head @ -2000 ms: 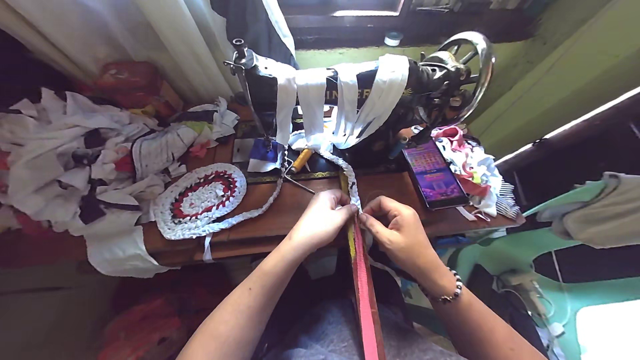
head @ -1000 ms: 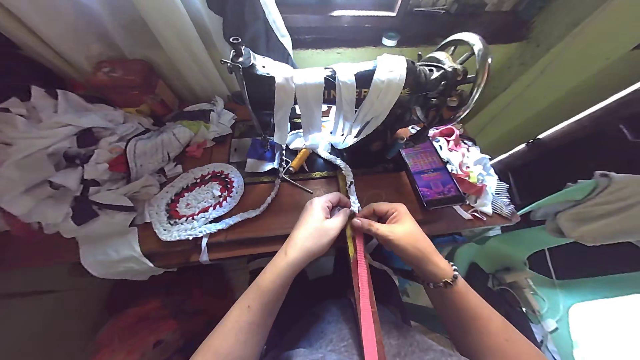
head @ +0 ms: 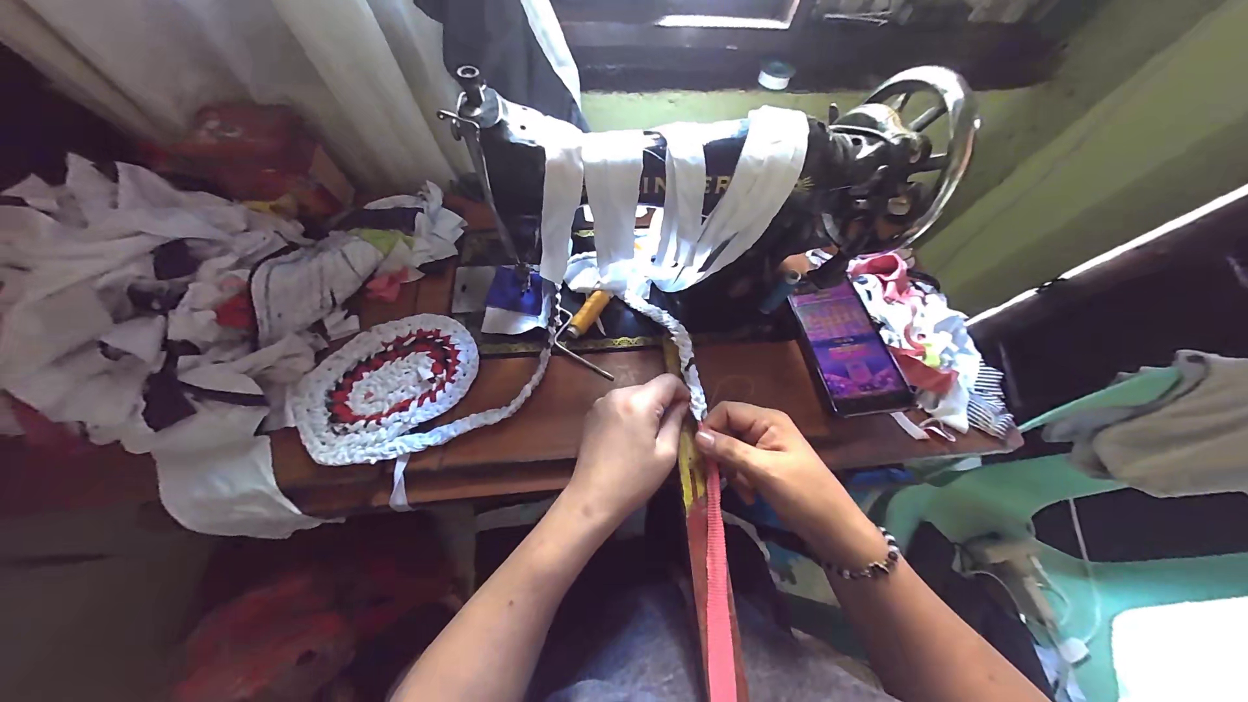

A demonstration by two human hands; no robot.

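Observation:
A braid of white fabric strips [head: 673, 327] runs from the arm of a black Singer sewing machine [head: 717, 171] down to my hands. My left hand [head: 634, 429] pinches the braid's lower end from the left. Close on its right, my right hand [head: 760, 448] grips the same end between thumb and fingers. Below them a long pink fabric strip [head: 720, 585] lies along a narrow wooden stick [head: 694, 517]. White strips [head: 612, 195] hang over the machine's arm. An oval crocheted or braided mat [head: 390, 385], white with red, lies at the left, its braided tail reaching the machine.
White fabric scraps [head: 214, 292] are heaped at the left. A lit phone [head: 848, 346] lies at the right beside more scraps [head: 916, 341]. A yellow-handled tool [head: 588, 314] and a bent metal rod [head: 585, 361] lie by the machine. A green plastic chair [head: 1102, 487] stands at the right.

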